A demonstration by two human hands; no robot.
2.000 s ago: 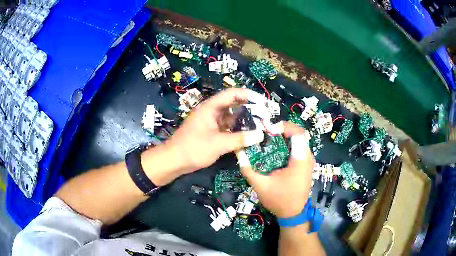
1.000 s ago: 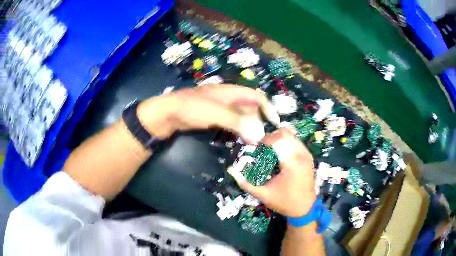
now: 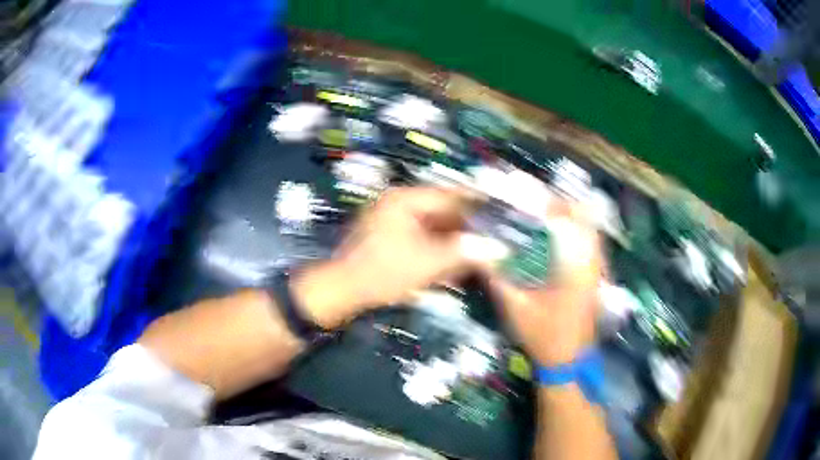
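The picture is badly blurred. My right hand (image 3: 562, 292), with a blue wrist strap (image 3: 575, 371), holds a green circuit board (image 3: 529, 253) between thumb and fingers, above the bench. My left hand (image 3: 391, 247), with a black watch (image 3: 289, 305), is just left of the board, its white-covered fingertips close to it. Blur hides whether the left fingers grip a part of the unit. White patches show at the fingers of both hands; I cannot tell finger coverings from white plastic parts there.
Wired board assemblies (image 3: 432, 377) lie scattered on the dark bench mat (image 3: 360, 413). Blue trays with whitish housings (image 3: 63, 193) stand at left. A green conveyor belt (image 3: 503, 45) carries a few units behind the worn edge. An open cardboard box (image 3: 737, 386) stands at right.
The left hand has come down from above the board to its left side. The right hand has moved slightly right and up with the board. The whole view has shifted and blurred.
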